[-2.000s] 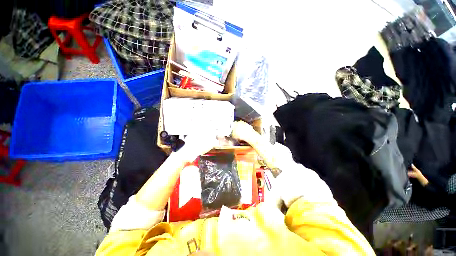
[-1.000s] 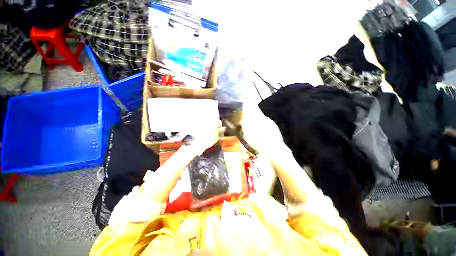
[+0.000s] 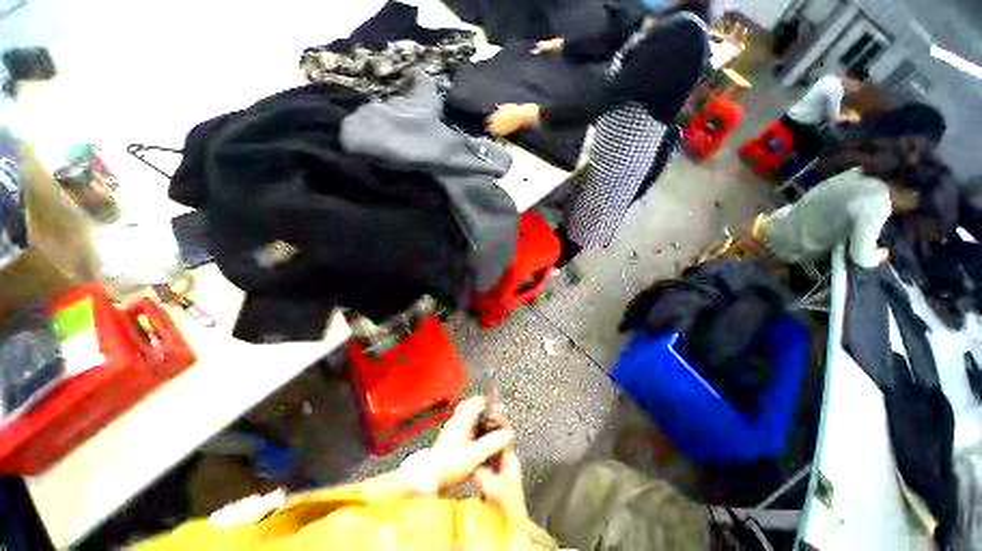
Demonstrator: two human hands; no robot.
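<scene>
My left hand (image 3: 450,443) and my right hand (image 3: 503,482) are close together at the bottom centre, in front of my yellow jacket. Something small and dark (image 3: 492,436) shows between the fingers; it is too blurred to name, and I cannot tell which hand has it. A heap of black garments (image 3: 323,205) lies on the white table ahead, with a dark grey garment (image 3: 404,135) partly over it. Neither hand touches the heap.
A red tray (image 3: 108,361) stands on the table at left. Red stools (image 3: 407,387) stand by the table edge. A coworker in a checked apron (image 3: 616,178) handles black cloth. At right are a blue crate (image 3: 689,404) with dark cloth and another seated person (image 3: 824,215).
The view has swung right, away from the cardboard box and the red tray. My hands have left the box and are now together low in front of me.
</scene>
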